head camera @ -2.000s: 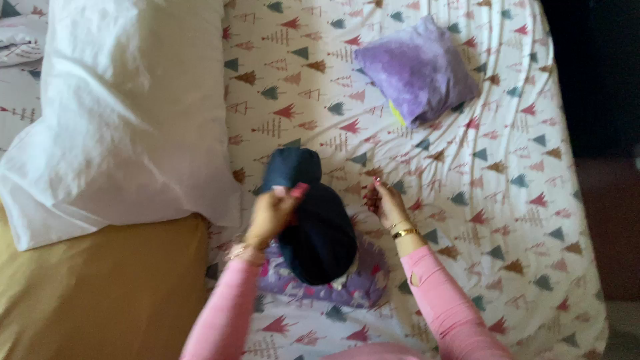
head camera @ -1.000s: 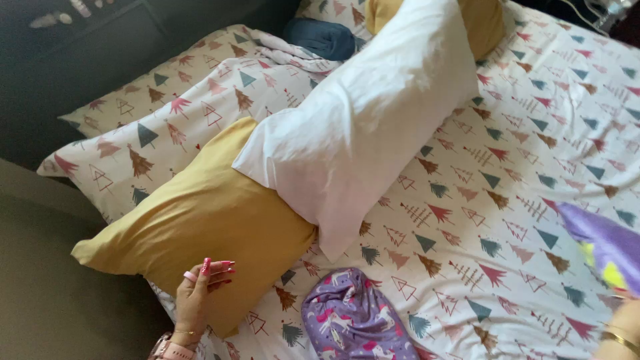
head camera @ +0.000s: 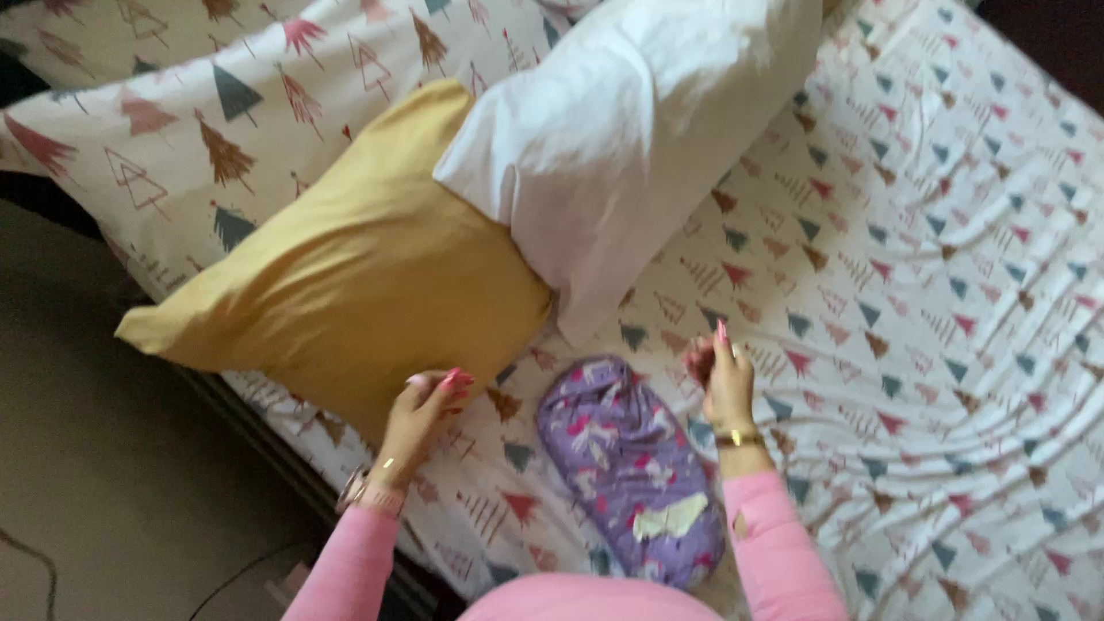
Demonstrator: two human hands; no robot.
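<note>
My left hand (head camera: 429,405) hovers by the lower edge of a mustard-yellow pillow (head camera: 345,267), fingers loosely bent, with nothing seen in it. To the right, my right hand (head camera: 723,375) is raised above the patterned bed sheet (head camera: 828,310), its fingers curled in; whether it holds anything small cannot be told. Between and below the hands lies a purple oval cushion-like item (head camera: 634,474) with a unicorn print and a pale patch near its lower end. A long white pillow (head camera: 647,129) overlaps the yellow pillow's right corner.
Behind the yellow pillow is a pillow in tree-print fabric (head camera: 285,103). The bed's edge runs diagonally at lower left, beside the floor (head camera: 112,448), where a thin dark cable (head camera: 246,573) shows. The sheet is wrinkled at the right.
The dark blue item under my left hand two seconds ago is out of view now. My right hand, beside the small purple pillow one second ago, is now near the unicorn-print item. The view has shifted.
</note>
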